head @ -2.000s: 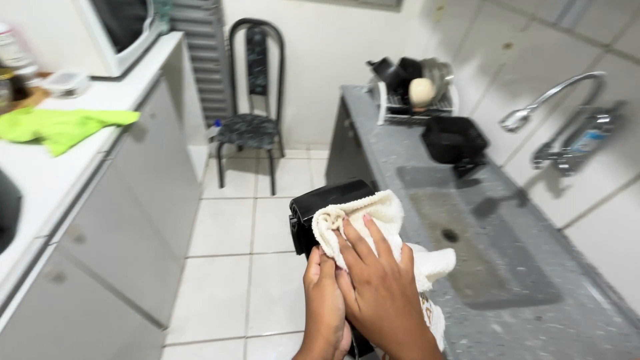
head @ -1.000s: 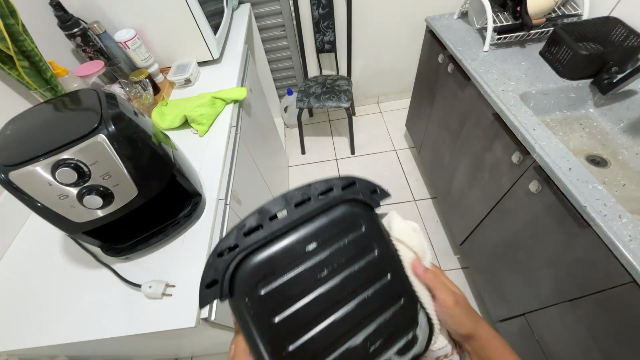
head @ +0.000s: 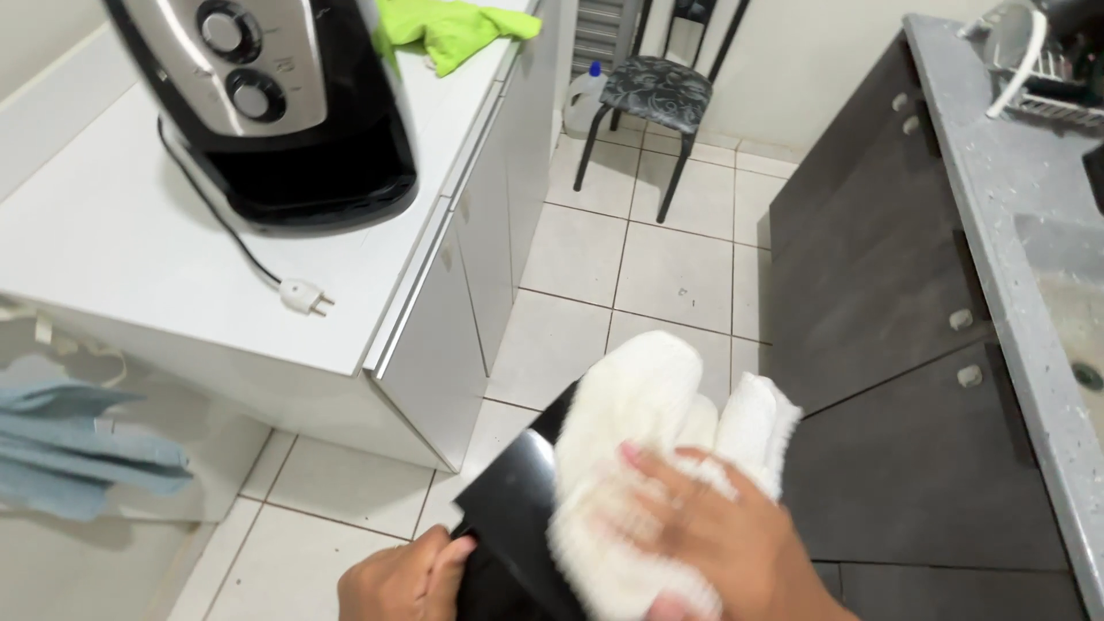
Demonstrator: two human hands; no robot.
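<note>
At the bottom centre a black air fryer basket [head: 511, 496] is held over the floor. My left hand [head: 410, 576] grips its left edge, thumb on top. My right hand [head: 720, 530], blurred, presses a bunched white towel [head: 638, 388] against the basket's right side; part of the towel sticks up beyond the fingers. The air fryer body [head: 285, 103], black with a silver front panel and two knobs, stands on the white counter at the upper left, its drawer bay empty. Its cord runs to a white plug [head: 302, 296] on the counter.
A bright green cloth [head: 453, 30] lies behind the fryer. A chair [head: 660, 90] and a plastic jug [head: 585, 102] stand at the back. To the right are dark cabinets [head: 862, 233], a grey sink counter [head: 992, 172] and a dish rack [head: 1048, 108]. A blue cloth [head: 82, 444] hangs at left.
The basket has been turned from the ribbed face seen a second ago, and the towel now covers its right side. My left hand has come into clear view on its edge. The view has shifted.
</note>
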